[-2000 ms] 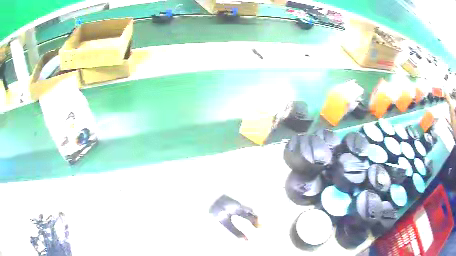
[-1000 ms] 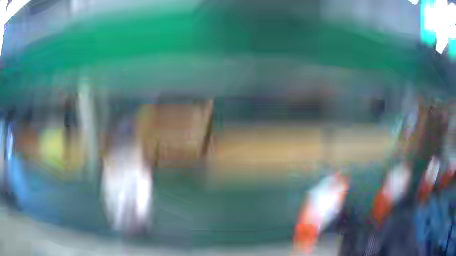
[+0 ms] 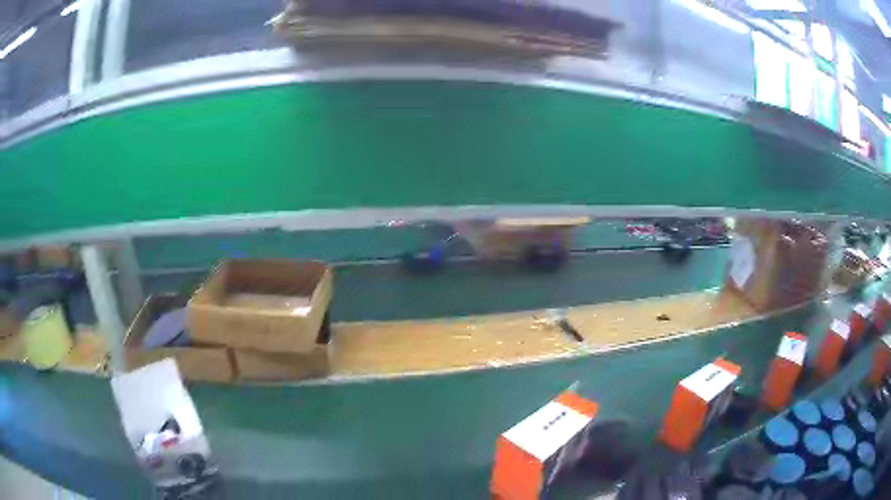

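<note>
No hand is in the picture. Nearest in front, an orange and white retail box (image 3: 543, 447) stands on the green belt, with a blurred dark round unit (image 3: 608, 451) beside it. More such boxes (image 3: 700, 402) stand in a row to the right. At the left, a white box with its flap up (image 3: 166, 426) stands on the belt; dark round shapes show on its lower front. At the lower right, many round units with light-blue disc faces (image 3: 805, 441) are cut off by the edge.
Brown open cartons (image 3: 256, 333) sit on the board shelf (image 3: 440, 350) behind the belt. A pale yellow-green cylinder (image 3: 46, 337) stands left of the post (image 3: 103, 293). A large carton (image 3: 779, 266) is at the shelf's right. A green panel (image 3: 391, 146) crosses overhead.
The view has tilted up since two seconds ago, through a strong blur; the bench has left the picture and the overhead panel shows. No hand appears in any frame.
</note>
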